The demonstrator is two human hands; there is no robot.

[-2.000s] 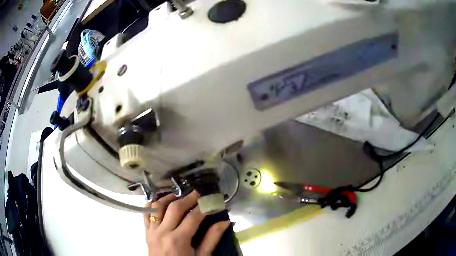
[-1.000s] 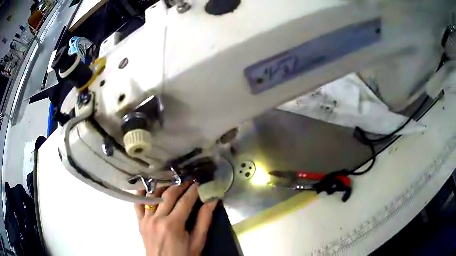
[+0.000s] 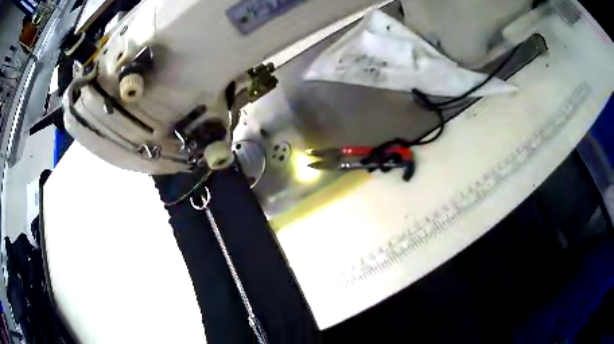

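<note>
A long strip of dark cloth (image 3: 266,269) runs from under the white sewing machine head (image 3: 182,60) down to the lower edge of the picture. A thin silvery chain-like trim (image 3: 229,259) lies along it, with a metal ring (image 3: 200,199) at its upper end. A thin thread curves over the cloth by the ring. The cloth's upper end is hidden under the machine's needle area (image 3: 207,138). Neither my left hand nor my right hand is in the picture.
Snips with red and black handles (image 3: 390,157) lie right of the lit spot on the bed (image 3: 293,117), with a black cord. A crumpled white cloth (image 3: 384,60) lies under the machine arm. A yellow strip (image 3: 323,201) and a printed ruler (image 3: 464,208) mark the table.
The hand on the cloth has left the picture. More of the dark strip, with its silvery trim and ring, now shows. The view has shifted, so the machine sits higher and further left.
</note>
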